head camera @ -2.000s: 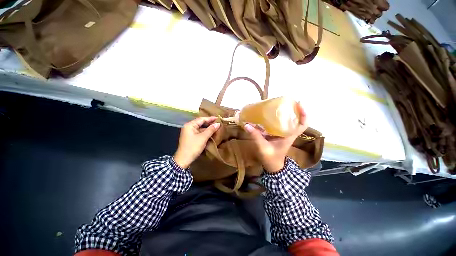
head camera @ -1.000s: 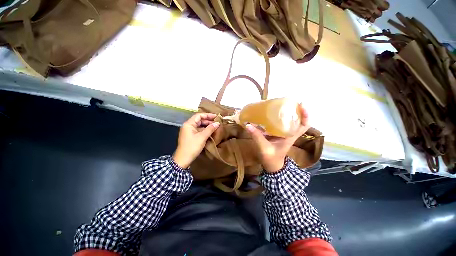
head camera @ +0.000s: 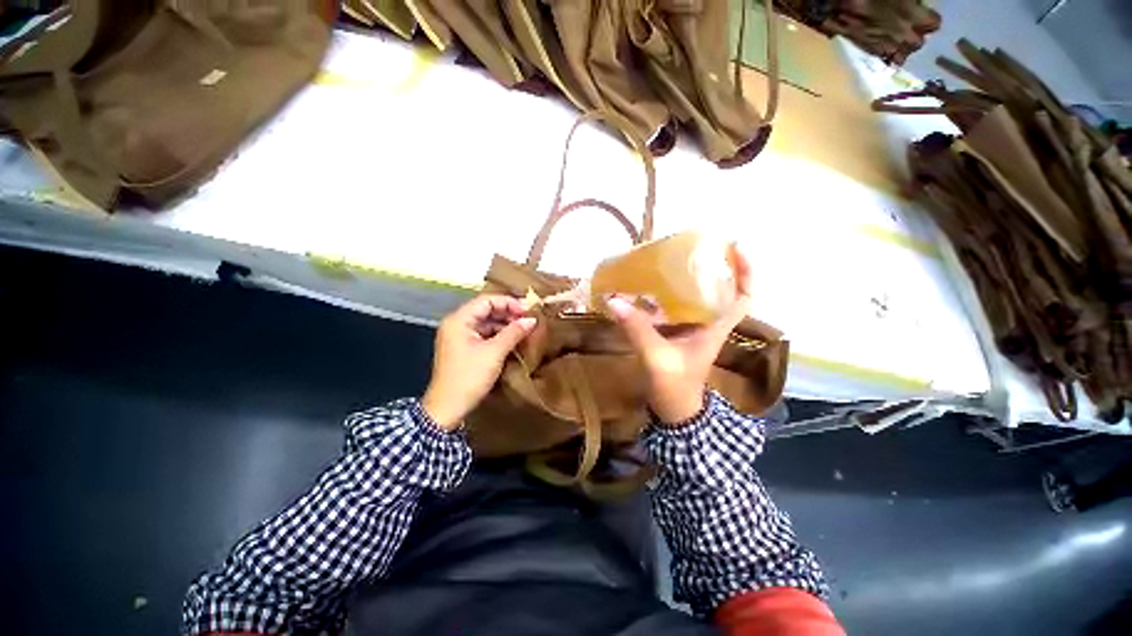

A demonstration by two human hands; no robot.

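Observation:
A brown handbag [head camera: 546,398] rests between my lap and the table edge, its opening upward and one pair of handles standing over the white table. My right hand [head camera: 680,352] holds an amber glue bottle [head camera: 664,276] on its side, with the pale nozzle pointing left. My left hand [head camera: 476,352] pinches a small light zipper end [head camera: 531,301] at the left end of the bag opening. The nozzle tip is at or very near this end; whether it touches is unclear. A gold zipper [head camera: 754,342] shows at the bag's right end.
The white-covered table [head camera: 410,162] has yellow tape along its edge. A brown bag [head camera: 186,99] lies at the left. Stacked bags [head camera: 608,50] lie at the back, more bags [head camera: 1030,236] at the right. A tan cardboard sheet [head camera: 834,131] carries a green board [head camera: 782,50].
The view has shifted slightly. The bottle is tilted a little differently, and its nozzle and the pinched zipper end have moved slightly apart from the bag fabric. Both hands keep their holds.

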